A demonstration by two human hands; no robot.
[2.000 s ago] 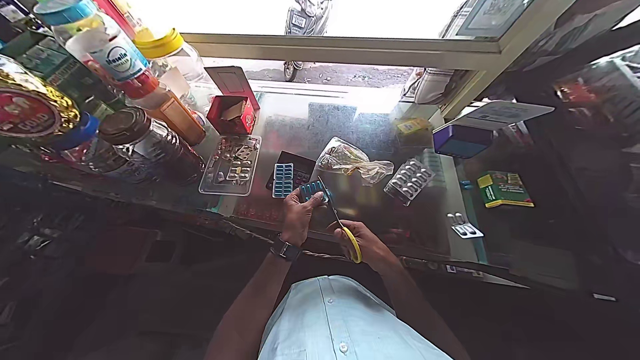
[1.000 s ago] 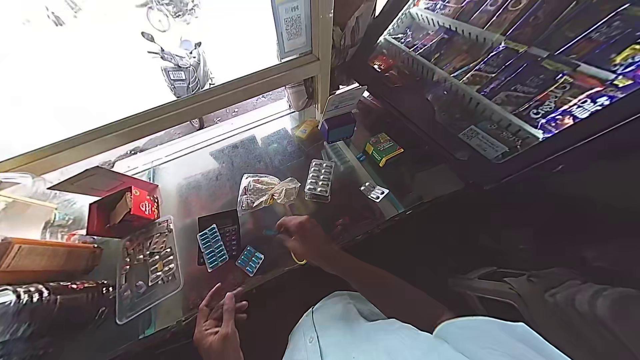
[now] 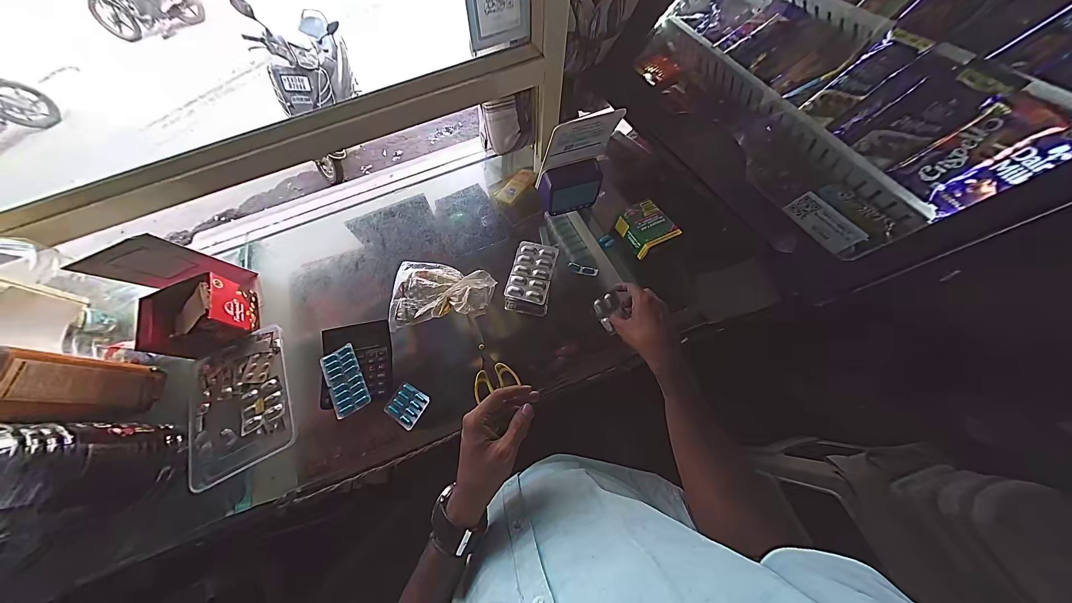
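My right hand (image 3: 643, 322) holds a small silver blister strip of capsules (image 3: 610, 308) over the counter's front part. My left hand (image 3: 496, 427) is empty, fingers apart, just in front of the yellow-handled scissors (image 3: 496, 381) lying on the glass counter. A blue capsule blister pack (image 3: 345, 381) rests partly on a black calculator (image 3: 378, 360), with a smaller cut blue piece (image 3: 407, 405) to its right. Behind the scissors lies a knotted clear plastic bag (image 3: 440, 293). To its right is a larger silver capsule blister pack (image 3: 531, 276). A small blue capsule piece (image 3: 583, 270) lies near it.
A clear tray (image 3: 289, 440) of blister strips and an open red box (image 3: 159, 322) stand at left. Toward the back right are a purple box (image 3: 569, 186), a yellow carton (image 3: 515, 186) and a green-yellow carton (image 3: 646, 226). A white basket (image 3: 804, 121) of chocolate bars is at upper right.
The scissors, in my right hand two seconds ago, lie on the counter. My right hand has moved right and taken up the silver strip from the counter. The view has swung right.
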